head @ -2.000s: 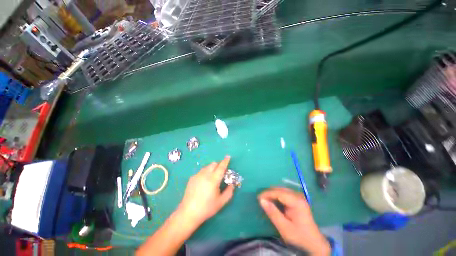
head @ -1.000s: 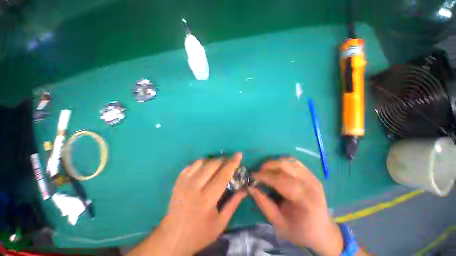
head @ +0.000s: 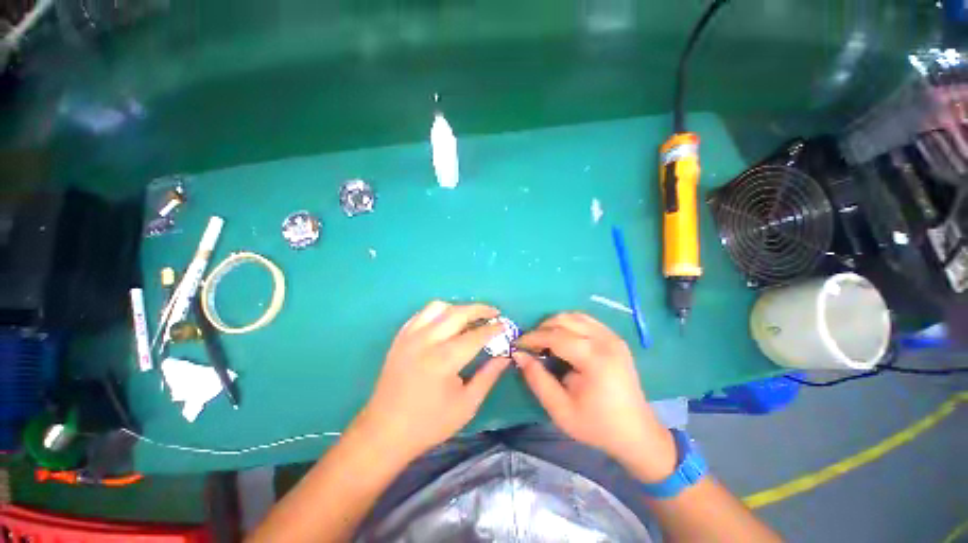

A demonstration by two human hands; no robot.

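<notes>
A coin-sized silver round assembly [head: 500, 337] is held above the green mat near its front edge. My left hand [head: 433, 366] grips it from the left between thumb and fingers. My right hand [head: 584, 373] has its fingertips at the right edge of the same assembly; a small dark part shows under its fingers, too small to name. Two more round assemblies lie on the mat at the upper left, one [head: 301, 229] and another [head: 358, 196] beside it.
An orange electric screwdriver [head: 681, 212], a blue stick [head: 631, 286], a fume fan [head: 776, 222] and an off-white cylinder [head: 822, 321] are at right. A white bottle [head: 444, 154] lies at the back. A tape roll [head: 243, 292] and marker pen [head: 197, 265] are at left. Solder wire crosses the front left.
My right hand has come in from the right to meet the left at the round assembly, now lifted off the mat. The view has shifted, with the hands still together since one second ago.
</notes>
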